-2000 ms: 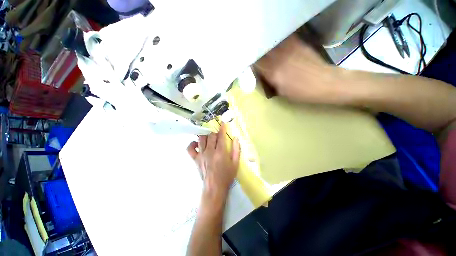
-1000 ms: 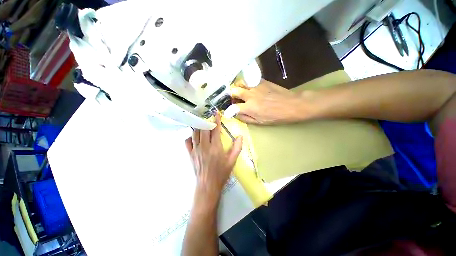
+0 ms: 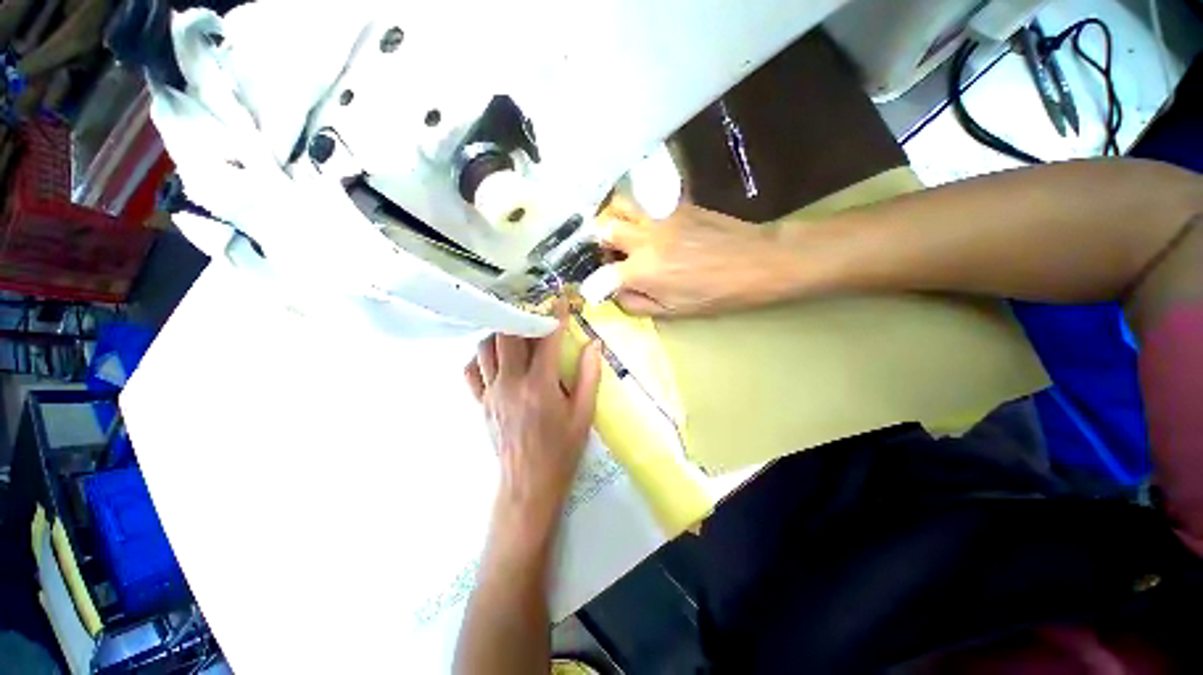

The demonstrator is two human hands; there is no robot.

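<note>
The yellow lining panel (image 3: 844, 356) lies on the machine table, its lower edge by the dark-clothed lap. A dark brown zip pocket panel (image 3: 805, 132) with a silvery zipper (image 3: 740, 152) shows beyond my right arm. A narrow yellow lining strip (image 3: 640, 455) runs to the presser foot (image 3: 561, 284). My left hand (image 3: 530, 402) holds the strip, fingertips just below the foot and thumb on the strip. My right hand (image 3: 693, 264) holds the panel down right of the foot; its fingertips are partly hidden by the machine head.
The white sewing machine head (image 3: 435, 132) covers the upper middle. Dark metal snips (image 3: 1049, 86) lie by a black cord at the upper right. A red crate (image 3: 79, 218) and a blue bin (image 3: 132, 528) stand beyond the table's left edge.
Since two seconds ago, my right hand has moved left to the presser foot, and the brown panel has come into view. My left hand has shifted slightly left and down.
</note>
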